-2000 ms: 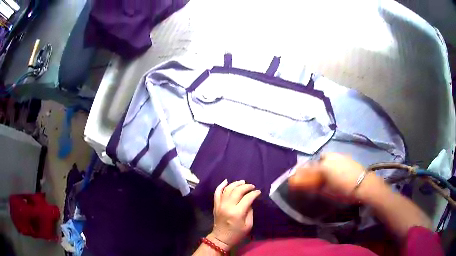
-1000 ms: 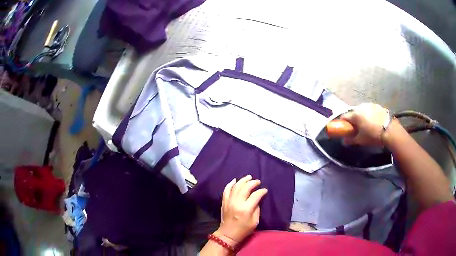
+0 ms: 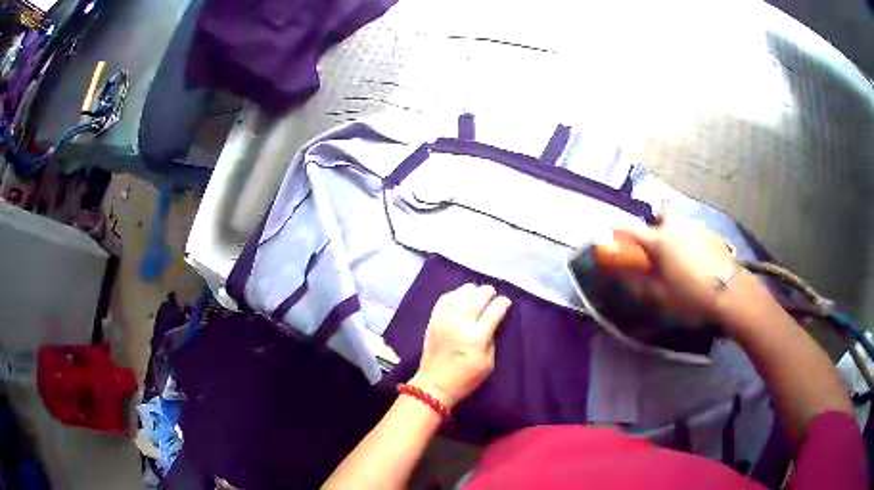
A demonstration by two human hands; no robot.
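The garment piece [image 3: 546,335] lies wrong side partly up on the pressing table, greyish-lilac with dark purple parts. A pale panel [image 3: 489,206] with a purple edge and short purple tabs [image 3: 556,144] lies in its middle. My left hand [image 3: 460,340] rests on the dark purple section just below the panel, fingers apart, palm down. My right hand [image 3: 685,273], slightly blurred, grips the orange handle of the steam iron [image 3: 637,306]. The iron's tip is at the lower right edge of the pale panel. The soleplate's underside is hidden.
The pressing table [image 3: 815,144] has a purple cloth pile [image 3: 259,53] at its far left. A second iron rest with a pale handle [image 3: 94,88] is on the far table. A red plastic stool [image 3: 86,388] stands at left. A dark purple heap [image 3: 259,402] hangs below the table edge.
The iron first moved up and right onto the panel's right end, then slightly left and down. My left hand has moved up the purple section towards the panel.
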